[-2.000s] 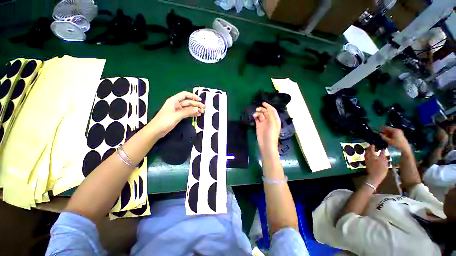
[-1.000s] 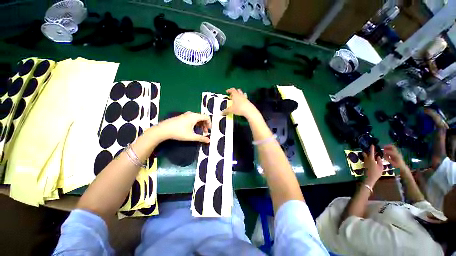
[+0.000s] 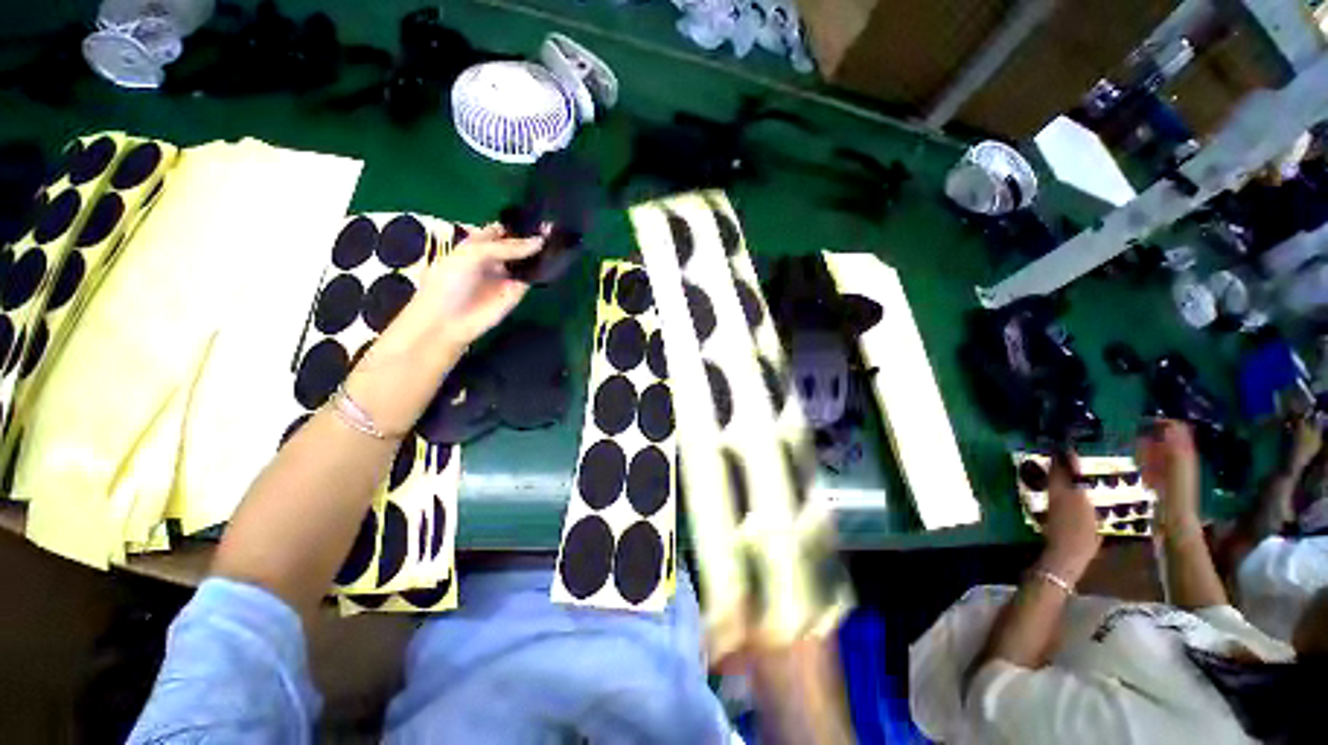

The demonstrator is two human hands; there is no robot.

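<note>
My left hand holds a dark oval piece, likely a fan base, by its edge above the bench. My right hand, blurred and partly hidden at the near edge, grips the lower end of a pale strip. The strip is tilted and blurred, with two rows of dark rounded shapes. Left of it, a pad sheet with two rows of black discs lies over the bench edge. Dark bases lie left of this sheet.
A stack of pad sheets and pale yellow liners lie left. A pale strip and dark bases lie right. White fan heads stand across the bench. A co-worker's hands work at far right.
My left hand has moved up and left and now holds the dark piece. My right hand has moved down towards me, with a strip lifted off the sheet below.
</note>
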